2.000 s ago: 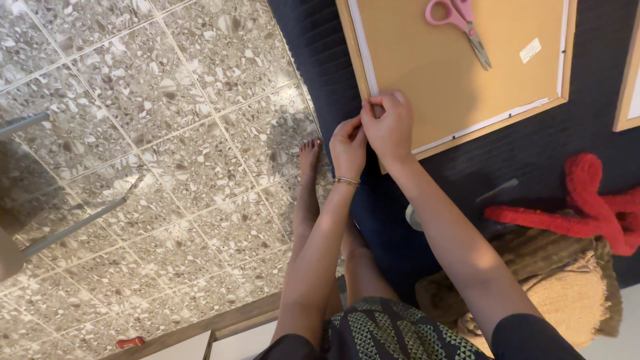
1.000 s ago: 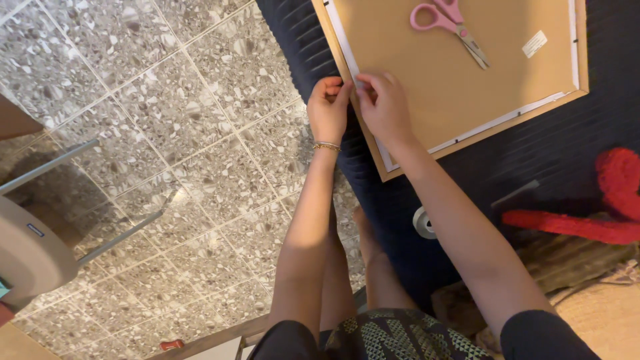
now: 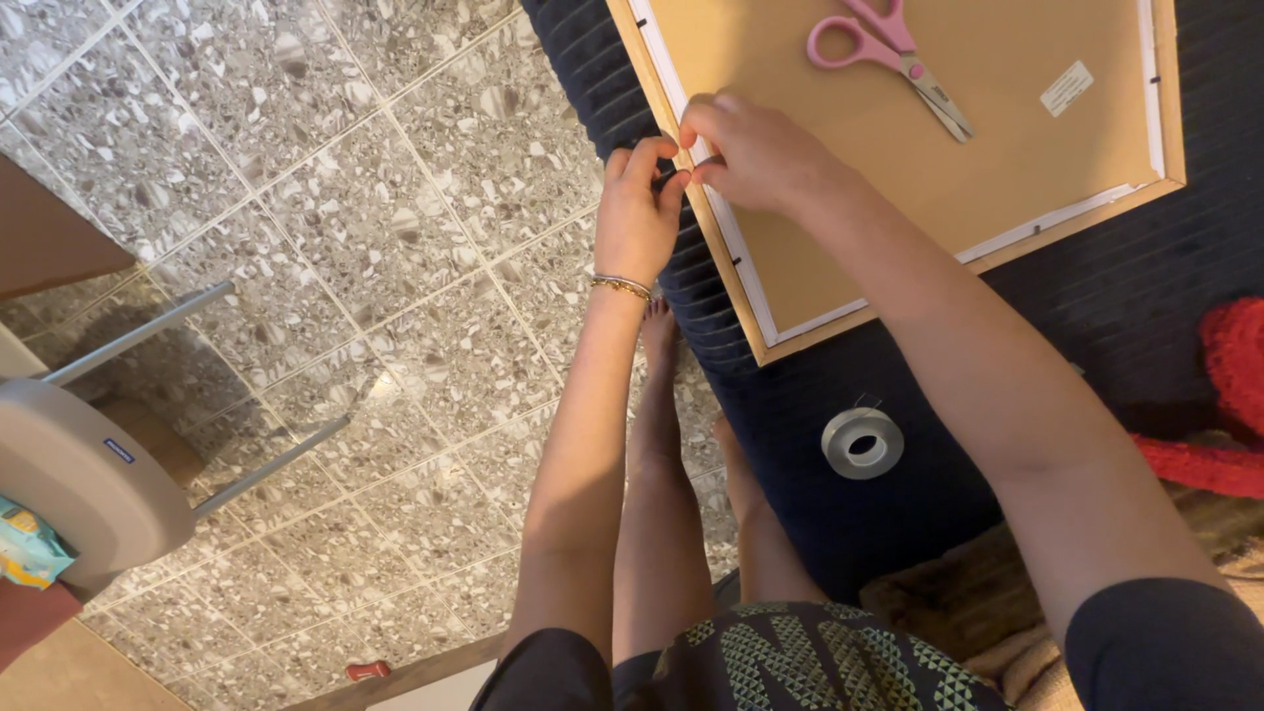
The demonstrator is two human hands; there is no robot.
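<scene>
A wooden picture frame (image 3: 760, 341) lies with its brown backing board (image 3: 938, 188) up on a dark ribbed cushion, white strips along its inner edges. At its left rail, my left hand (image 3: 642, 202) has thumb and forefinger curled near the outer edge. My right hand (image 3: 750, 153) touches the same rail from the board side, fingertips nearly meeting those of the left. Whether either holds something small is hidden. Pink-handled scissors (image 3: 904, 64) rest on the board, beside a small label (image 3: 1066, 89). A roll of clear tape (image 3: 862, 443) lies on the cushion below the frame.
The dark cushion (image 3: 839, 533) ends at the left above a speckled tile floor (image 3: 395, 296). Red fuzzy fabric (image 3: 1205, 464) lies at the right. A grey plastic seat or stool (image 3: 109, 484) with metal legs stands at the left. A small red object (image 3: 367, 671) is on the floor.
Both hands have stayed close together at the frame's left rail. The tape roll, partly covered by my right arm before, now shows fully. The view has shifted.
</scene>
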